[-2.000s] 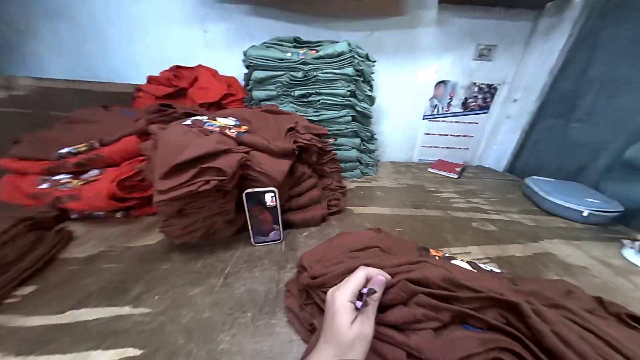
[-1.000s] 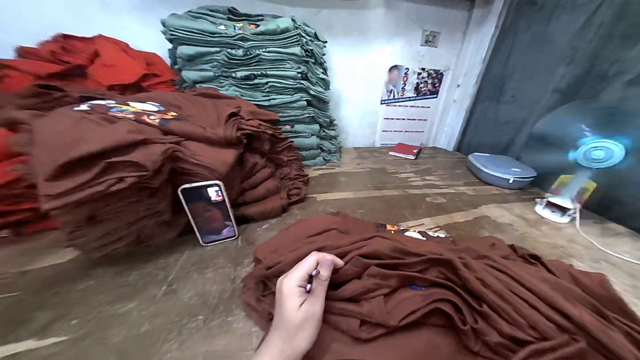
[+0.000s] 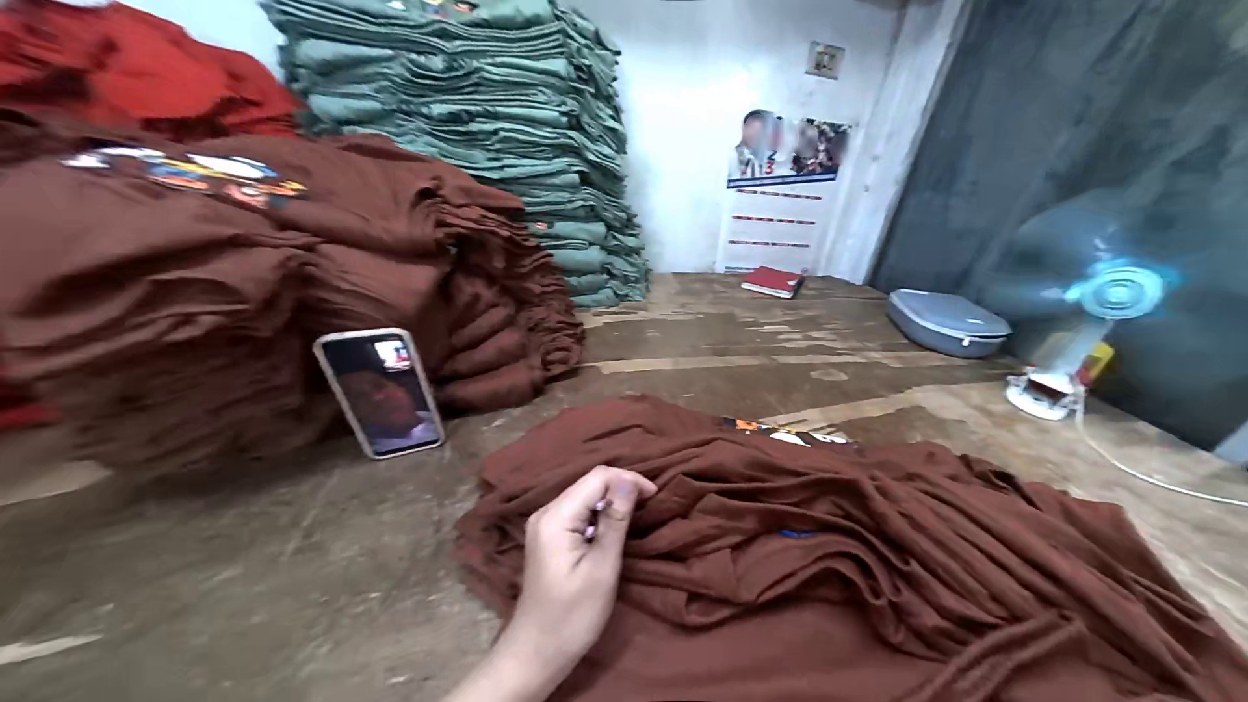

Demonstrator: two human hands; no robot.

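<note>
My left hand comes in from the bottom edge, its fingers curled and thumb on the right side, over the left part of a heap of brown garments. Small purplish and dark spots show between the fingers; whether they are nails or a small held thing, I cannot tell. The fingertips are at the folds, but a grip on the cloth is not clear. The heap is rumpled, with a colourful print at its far edge and a small blue mark. My right hand is out of view.
A phone leans on a tall brown garment stack. Red garments and a green garment stack stand behind. Farther right are a red booklet, a grey case and a running fan with a white cord.
The view has turned right and come nearer, bringing the fan into sight. My left hand remains over the left part of the brown heap, fingers curled.
</note>
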